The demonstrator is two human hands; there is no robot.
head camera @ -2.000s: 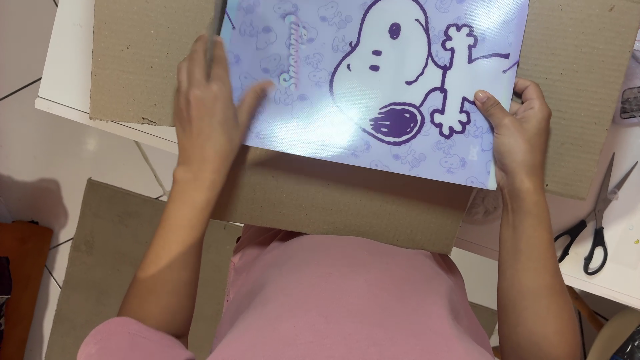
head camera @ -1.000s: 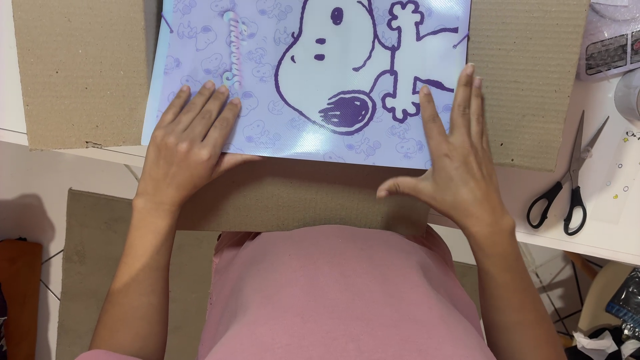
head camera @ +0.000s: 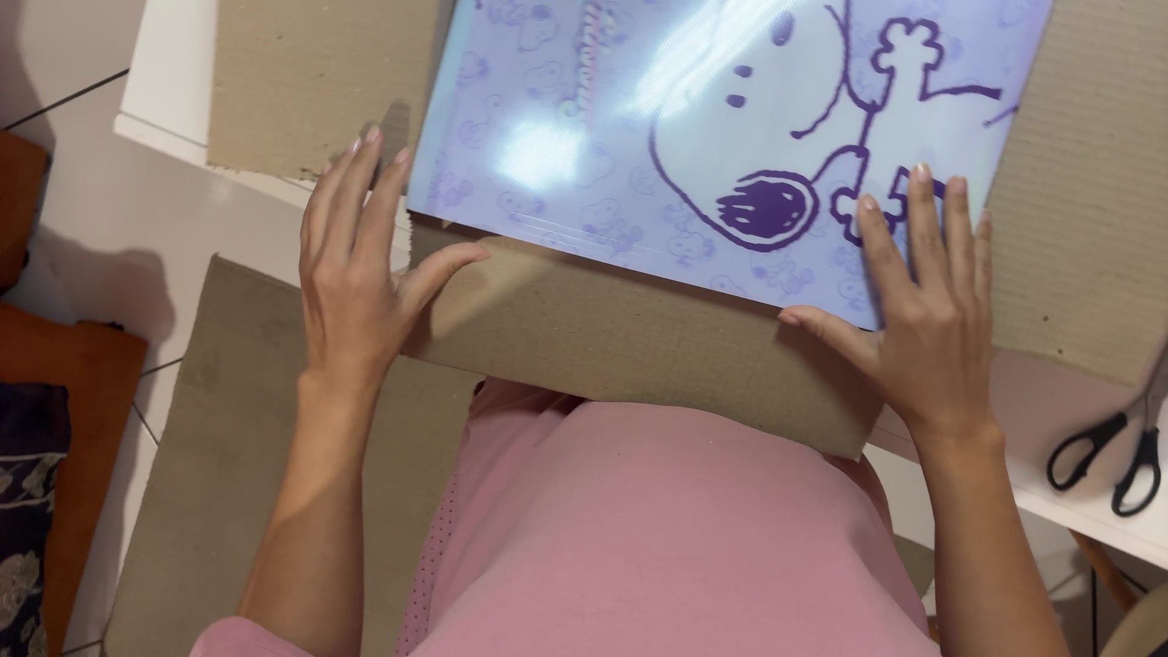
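Note:
A glossy lilac sheet or folder [head camera: 566,173] printed with a cartoon dog lies tilted over brown corrugated cardboard [head camera: 584,319], which sticks out below its lower edge. My right hand [head camera: 926,301] rests with spread fingers on the sheet's lower right corner, the thumb along its lower edge. Beside the lower left corner is my left hand [head camera: 356,246], its fingers apart and the thumb over the cardboard. Neither hand grips anything. The sheet's top runs out of view.
Black-handled scissors [head camera: 1109,456] lie on the white table [head camera: 1031,438] at the right. Cardboard panels extend left [head camera: 319,82] and right [head camera: 1077,210] of the sheet. Another brown board [head camera: 210,438] is lower left, above the tiled floor. Orange and patterned items sit at the far left.
Two seconds ago both hands held the sheet by its sides; it now lies on the cardboard. My left hand has moved off the sheet, where it rested one second ago, to beside its left corner.

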